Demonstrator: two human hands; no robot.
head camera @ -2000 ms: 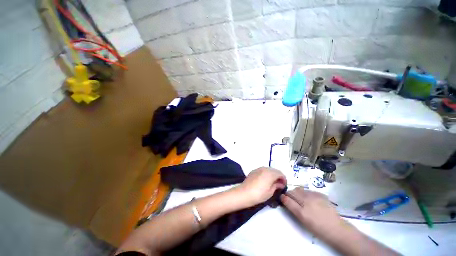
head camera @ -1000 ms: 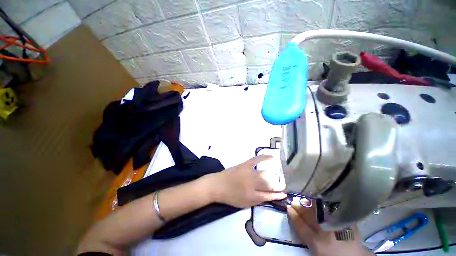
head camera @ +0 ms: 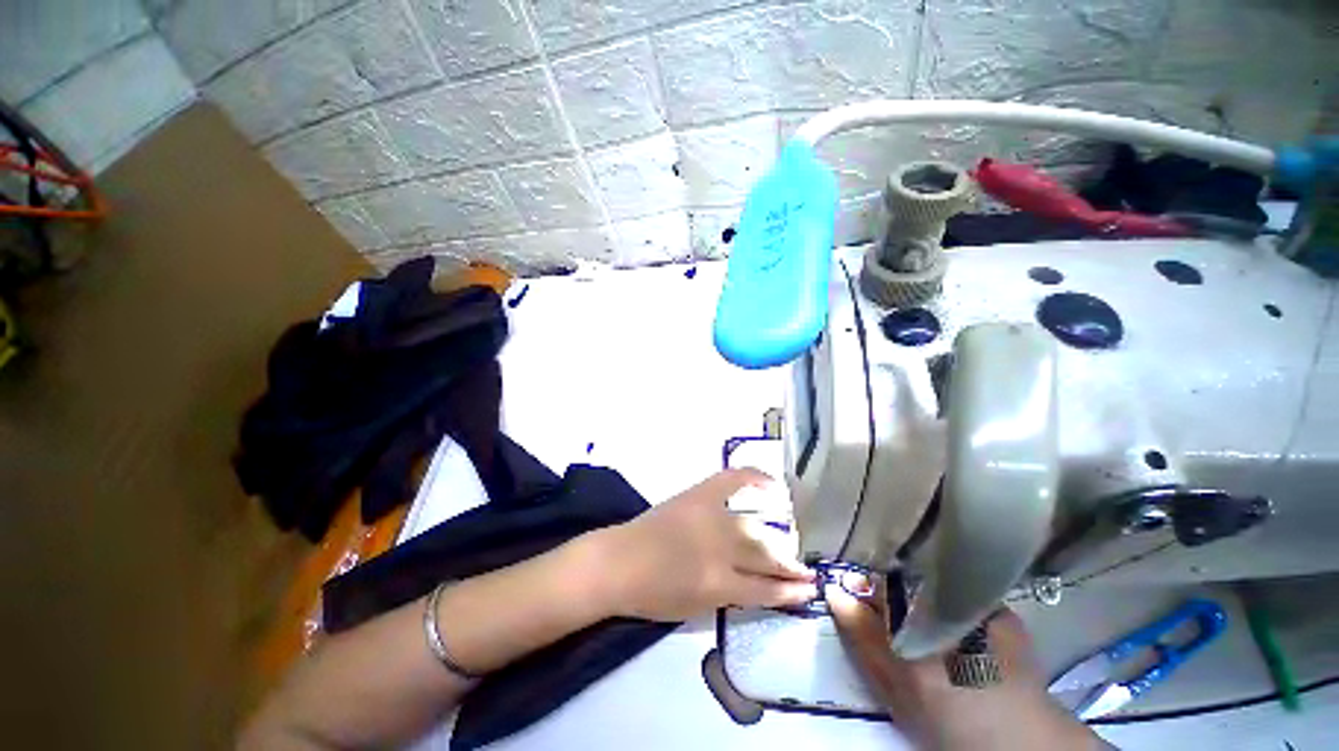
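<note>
The dark fabric piece (head camera: 565,668) runs from the lower left, under my left forearm, up to the needle area. My left hand (head camera: 702,546) presses on it, its fingertips at the presser foot (head camera: 840,577). My right hand (head camera: 940,678) is just right of it, partly hidden by the head's cover, its fingertips close to the left ones at the fabric's end. The sewing machine (head camera: 940,426) stands over both. The needle tip and the fabric's end are hidden.
A crumpled dark pile (head camera: 375,396) lies at left by the cardboard (head camera: 132,440). A separate dark piece (head camera: 485,543) lies behind my left forearm. Blue-handled thread snips (head camera: 1175,646) and a green stick (head camera: 1272,646) lie at right. A blue lamp (head camera: 778,264) hangs by the head.
The view has come closer to the machine. Both hands have moved with the fabric from the table in front to the presser foot. Since one second ago they are nearly unchanged.
</note>
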